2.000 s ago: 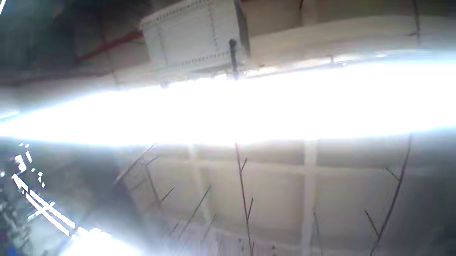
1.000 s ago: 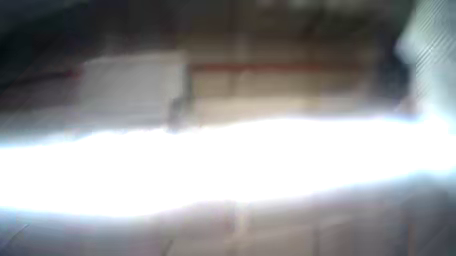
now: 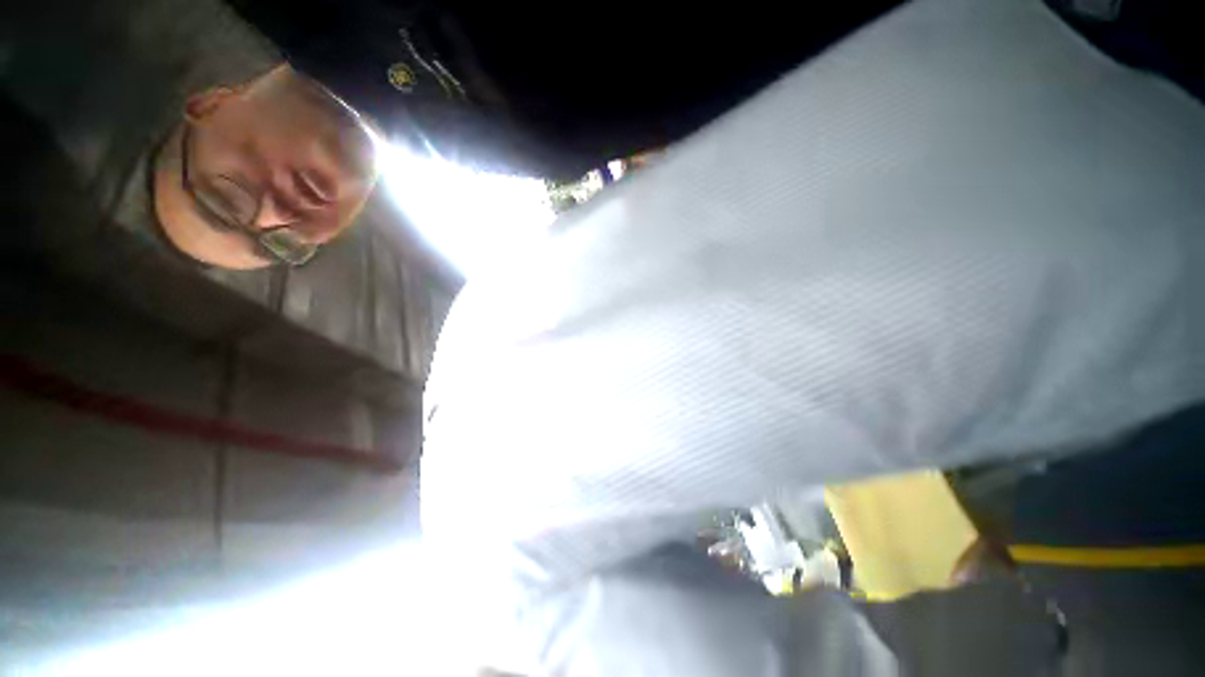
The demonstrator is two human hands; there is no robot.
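Neither of my hands can be made out. A large piece of pale grey, finely striped clothing (image 3: 819, 291) fills the middle and right, very close to the camera. Below it, at the lower right, part of a flat yellow panel (image 3: 901, 533) shows. A small brownish shape at the panel's right edge may be a hand, but it is too blurred to tell whose. Glare whites out the left part of the clothing.
A person in dark clothing with glasses (image 3: 284, 245) is at the upper left, appearing sideways. Blurred white machine parts (image 3: 780, 545) lie beside the panel. A yellow line (image 3: 1110, 556) crosses the dark floor. A red pipe (image 3: 198, 426) runs at left.
The view has swung from the ceiling and its bright light. The striped clothing now fills much of the picture, and the person, yellow panel and floor have appeared.
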